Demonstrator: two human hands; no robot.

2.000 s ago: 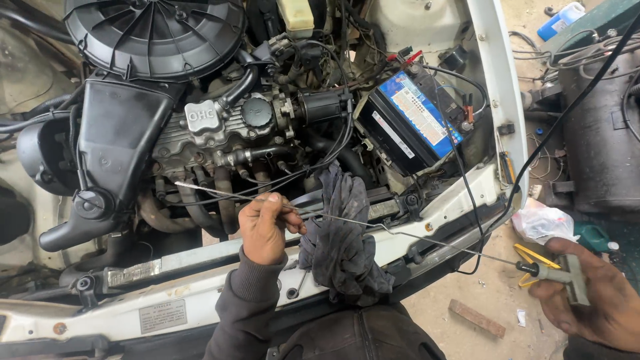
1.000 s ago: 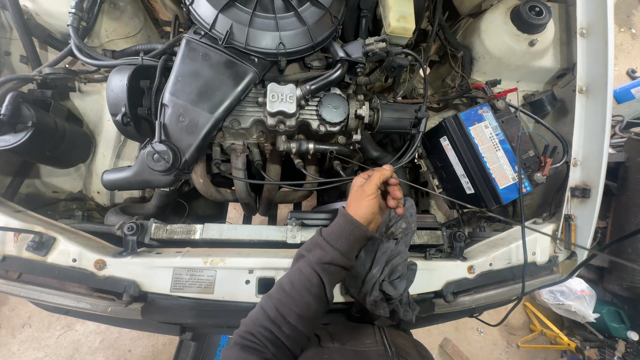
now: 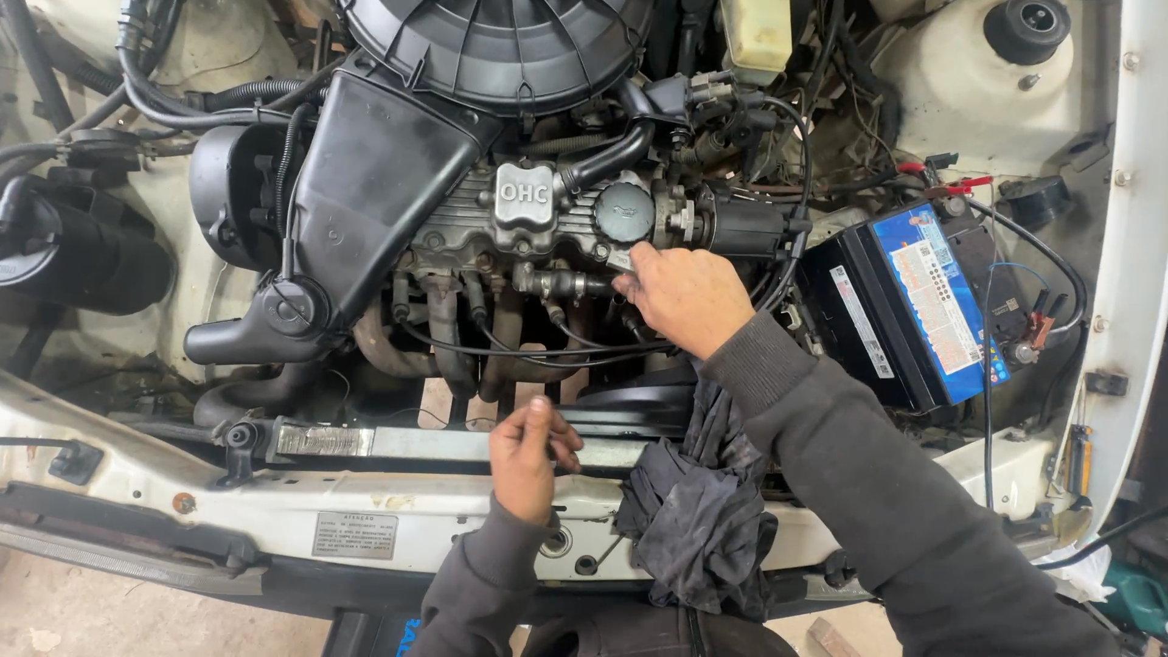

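My right hand reaches over the front of the engine and grips the grey handle of the dipstick, just below the round black oil filler cap. The dipstick's rod is not visible. Over the radiator's top bar is my left hand, fingers curled and thumb raised, with nothing seen in it. A crumpled dark cloth lies over the front crossmember between my forearms. Above the hands is the valve cover with its OHC plate.
A black air filter housing and its intake duct cover the upper left of the engine. Spark plug leads run below my right hand. The battery, with red clamps and cables, stands at right.
The long dipstick rod, held across both hands two seconds ago, no longer shows. My right hand has come in from the right to the engine. My left hand has left the rod and the cloth.
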